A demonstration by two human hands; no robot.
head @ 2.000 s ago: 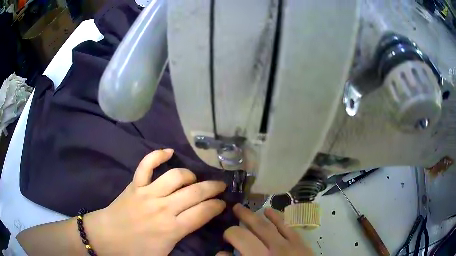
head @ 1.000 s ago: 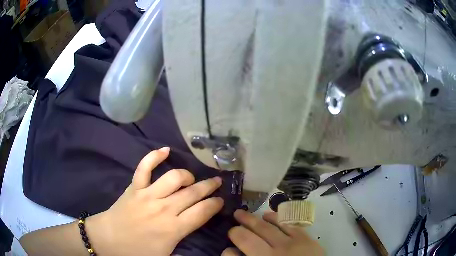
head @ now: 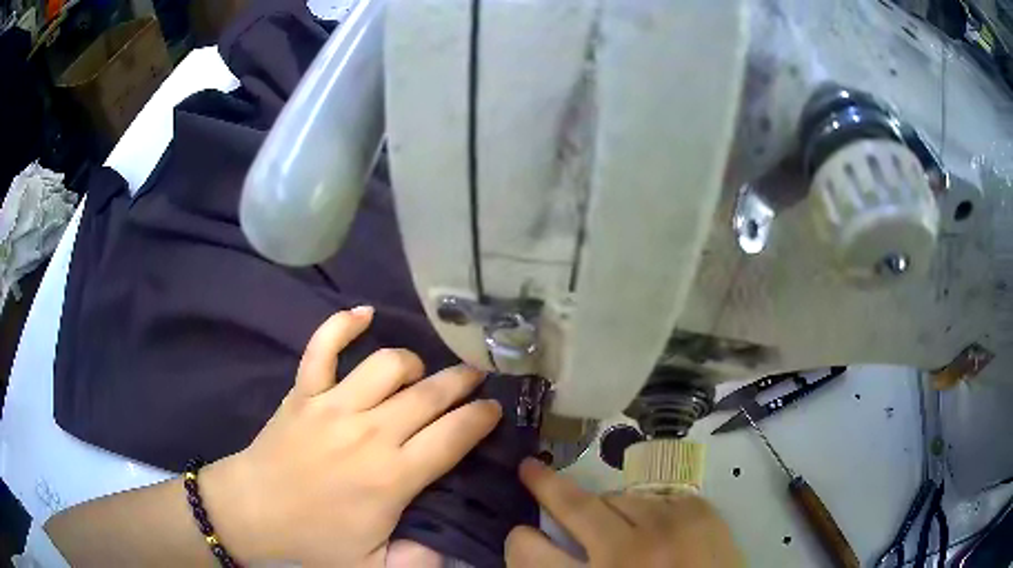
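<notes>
A dark purple-grey garment covers the left of the table and runs under the presser foot of a white-grey sewing machine. My left hand, with a beaded bracelet, lies on it palm down, fingers spread; two fingertips are just left of the foot. Its thumb shows partly beside a bunched fold at the bottom edge. My right hand is low, right of the fold, its index fingertip at the cloth edge just below the foot. Its thumb is not visible and the frame cuts it off, so its grip is unclear.
Black thread snips, an awl-like tool with a brown handle and black-handled shears lie to the right. A cream ribbed knob hangs above my right hand. A cardboard box and white cloth are at the left.
My left fingers have shifted slightly upward. My right hand has moved slightly down and right, with its fingers more curled. More of the garment's bunched lower fold shows between the hands.
</notes>
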